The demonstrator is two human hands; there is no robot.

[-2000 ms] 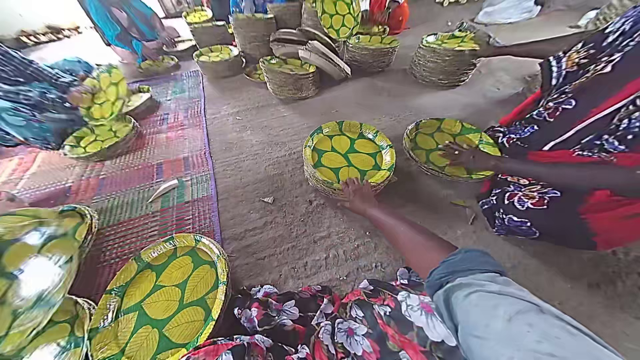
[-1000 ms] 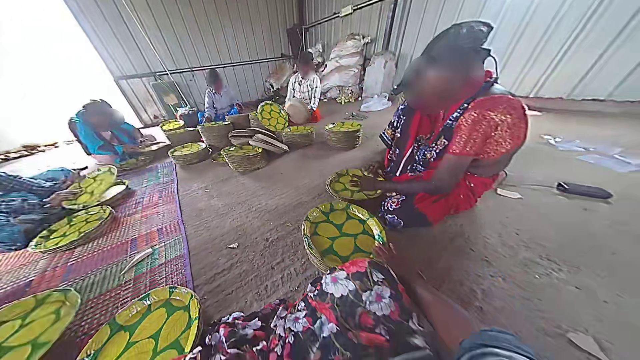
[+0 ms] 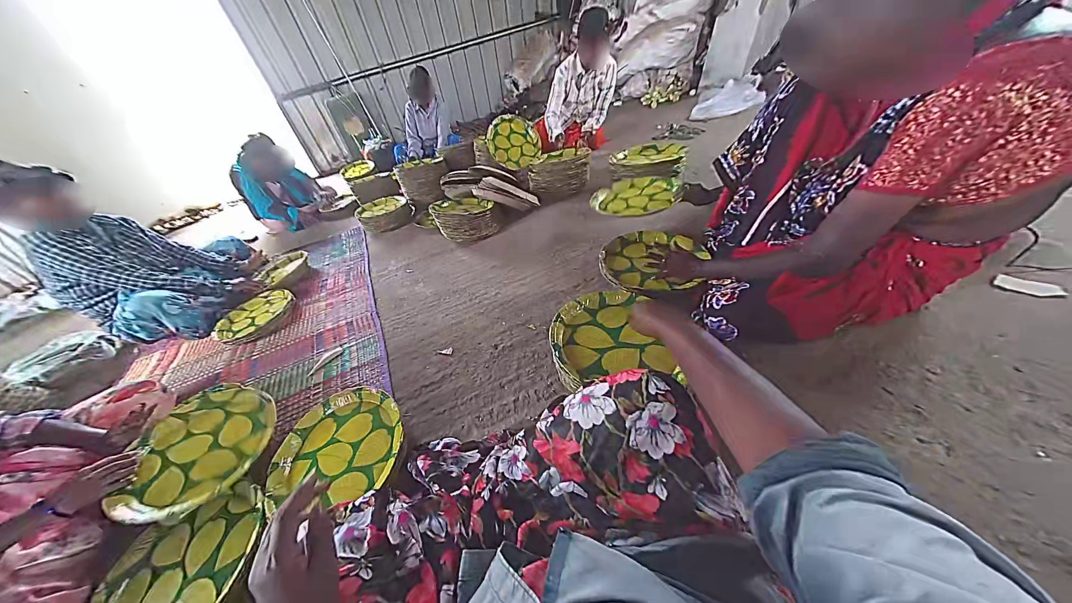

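Note:
My right hand (image 3: 657,320) reaches out to the rim of a round green plate with a yellow leaf pattern (image 3: 605,343), which tops a stack on the floor beyond my knee. Whether its fingers grip the rim is hard to tell. At the lower left is my left hand (image 3: 297,544), raised, fingers partly spread, beside another leaf-patterned plate (image 3: 339,444); it seems to hold nothing. Left of it, a nearby person's hands (image 3: 105,477) are at a tilted leaf-patterned plate (image 3: 201,444), above a further plate (image 3: 188,553).
A person in red at the right has a hand on a leaf-patterned plate (image 3: 641,261). Stacks of plates (image 3: 465,219) stand farther back, near more seated people. A striped woven mat (image 3: 335,310) lies at the left, with a person and plates on it.
The view has swung about. My left hand has come into view at the lower left. A tilted plate beside it is now at a nearby person's hands.

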